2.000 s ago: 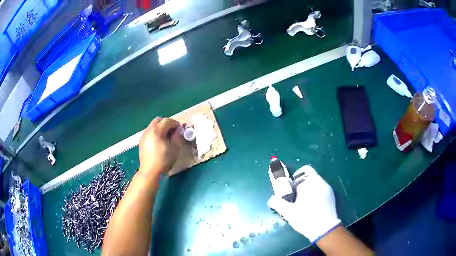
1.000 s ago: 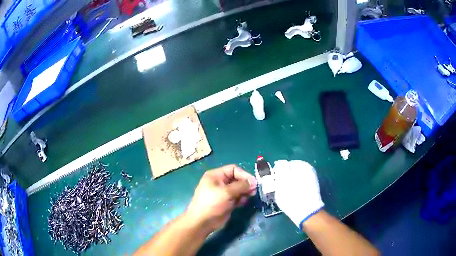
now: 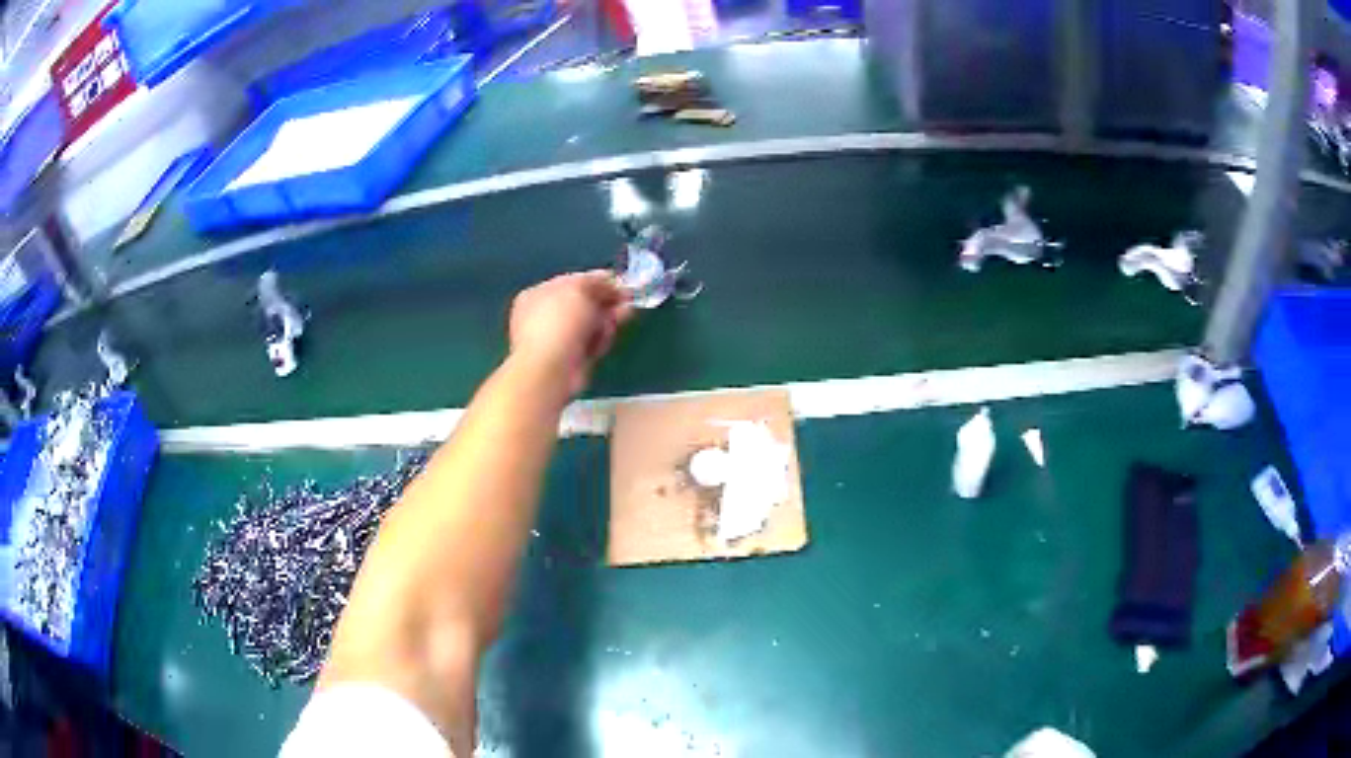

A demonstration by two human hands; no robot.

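Note:
My bare left hand [image 3: 566, 329] reaches over the dark green belt, its fingertips on a white-and-silver part-built scooter body [image 3: 648, 276] with a thin wire-like frame. The fingers hide part of it. Of my right hand, only a white gloved bit [image 3: 1051, 743] shows at the bottom edge; its fingers cannot be made out. The cardboard pad [image 3: 652, 511] lies by the rail with a white smear and blob [image 3: 753, 481] on it. A loose pile of small dark-and-silver fittings [image 3: 297, 570] lies at left, partly behind my forearm.
More bodies lie on the belt, left [image 3: 279, 322] and right [image 3: 1011, 237]. A pale rail [image 3: 874, 391] edges the belt. A white bottle [image 3: 973, 453], a black flat object [image 3: 1156, 555] and a drink bottle [image 3: 1292, 604] stand or lie at right. A parts bin [image 3: 131, 518] is at left.
My left hand has moved from the bench out over the belt, to a scooter body there. My gloved right hand has dropped almost out of view. The view has swung left and up.

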